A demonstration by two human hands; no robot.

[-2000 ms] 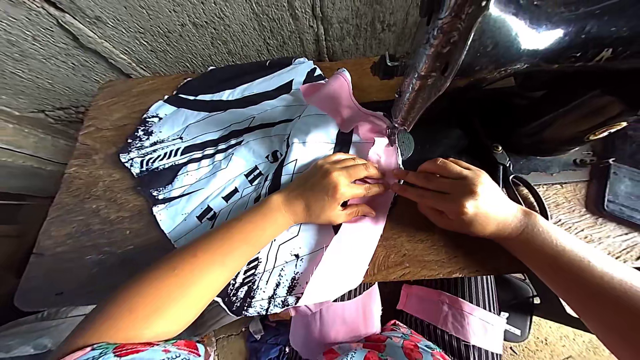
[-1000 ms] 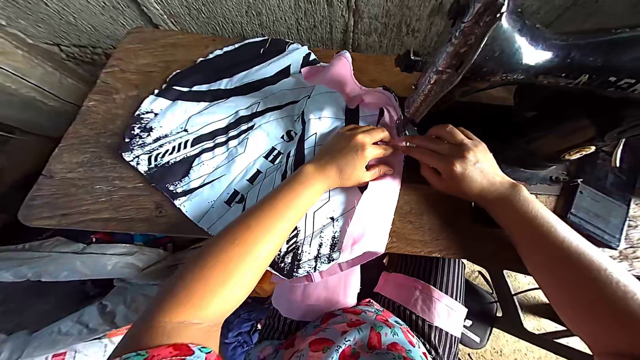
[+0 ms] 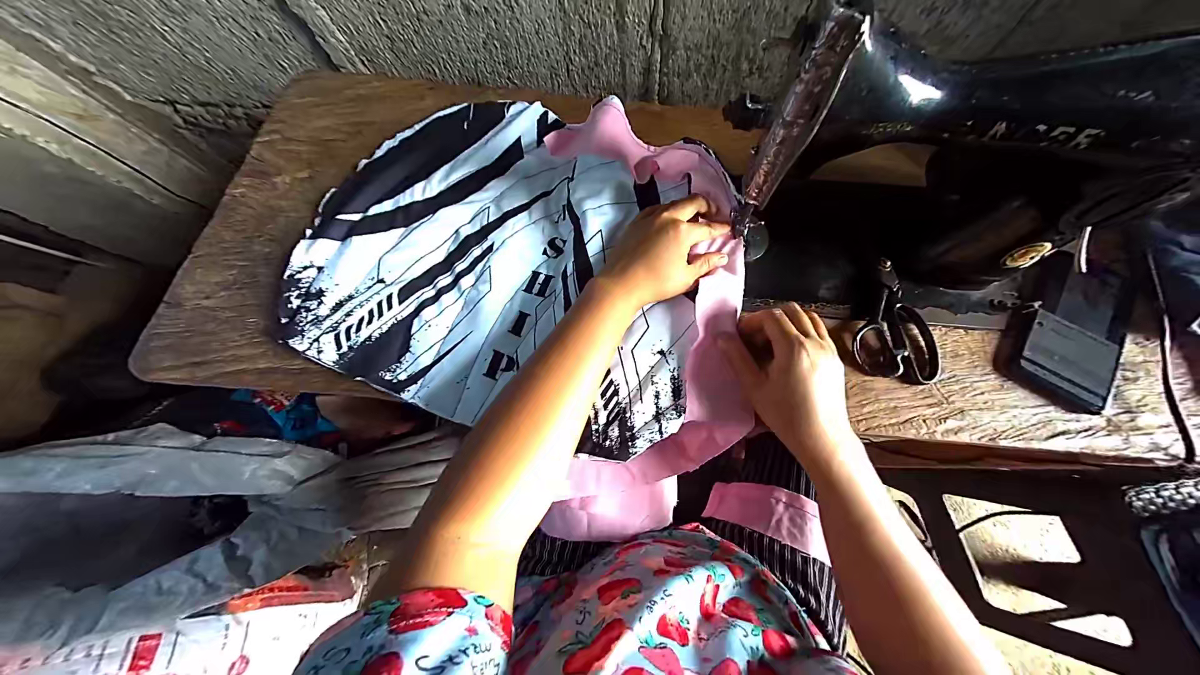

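Note:
A white and black printed fabric panel (image 3: 450, 272) lies on the wooden sewing table (image 3: 225, 272), with a pink fabric strip (image 3: 717, 375) along its right edge. The strip passes beside the needle area of a black sewing machine (image 3: 937, 103). My left hand (image 3: 666, 248) rests on the panel and strip just left of the needle, fingers bent, pressing the cloth. Lower down, my right hand (image 3: 792, 375) pinches the strip's right edge between thumb and fingers. More pink cloth (image 3: 619, 506) hangs over my lap.
Black-handled scissors (image 3: 895, 337) lie right of my right hand, and a dark phone-like object (image 3: 1073, 337) is farther right. A concrete wall (image 3: 525, 47) stands behind the table. Grey plastic sheeting (image 3: 169, 487) is at lower left; the machine's metal stand (image 3: 1012, 553) is at lower right.
My right hand has moved away from the needle area, down the strip toward me. My left hand stays near the needle. The scissors now show more fully.

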